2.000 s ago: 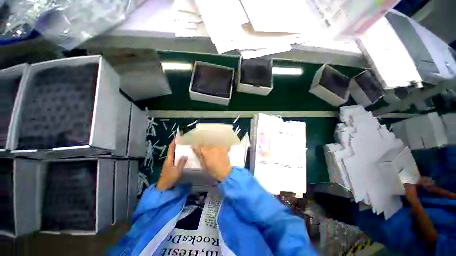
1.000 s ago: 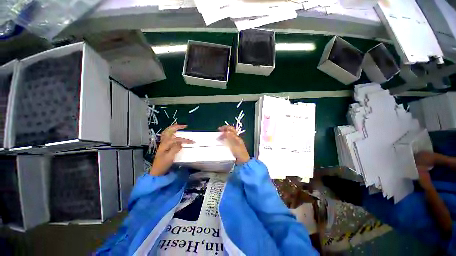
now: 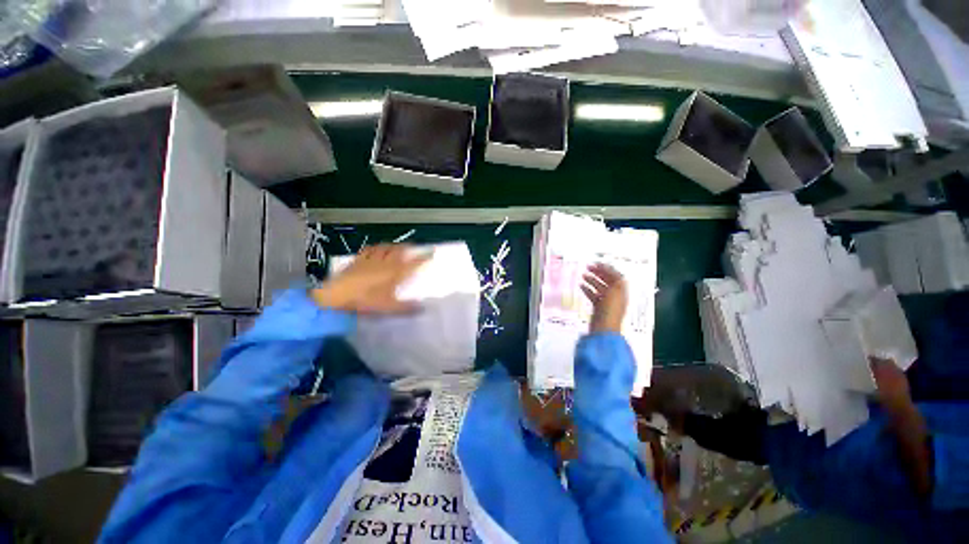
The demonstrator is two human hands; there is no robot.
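Note:
A white carton (image 3: pixel 425 329) lies in front of my body, its plain side facing up. My left hand (image 3: pixel 377 278) lies across its upper left part, somewhat blurred; whether the fingers grip it cannot be told. My right hand (image 3: pixel 606 292) is over the pile of flat printed blanks (image 3: pixel 627 319) to the right. Its fingers are bent over the top sheet, and no sheet is seen lifted. The underside of the carton is hidden.
Foam-lined boxes (image 3: pixel 197 213) stand stacked at left. Smaller dark-lined boxes (image 3: pixel 425 138) stand on the green belt beyond. White strips (image 3: pixel 495 278) litter the bench. Loose sheets (image 3: pixel 531 32) lie on the shelf. At far right, a person's hand (image 3: pixel 898 393) is at a jagged carton pile (image 3: pixel 786 319).
The folded carton now lies with a broad plain side up. My left hand has moved onto its top. My right hand has left it and moved right, over the printed blanks.

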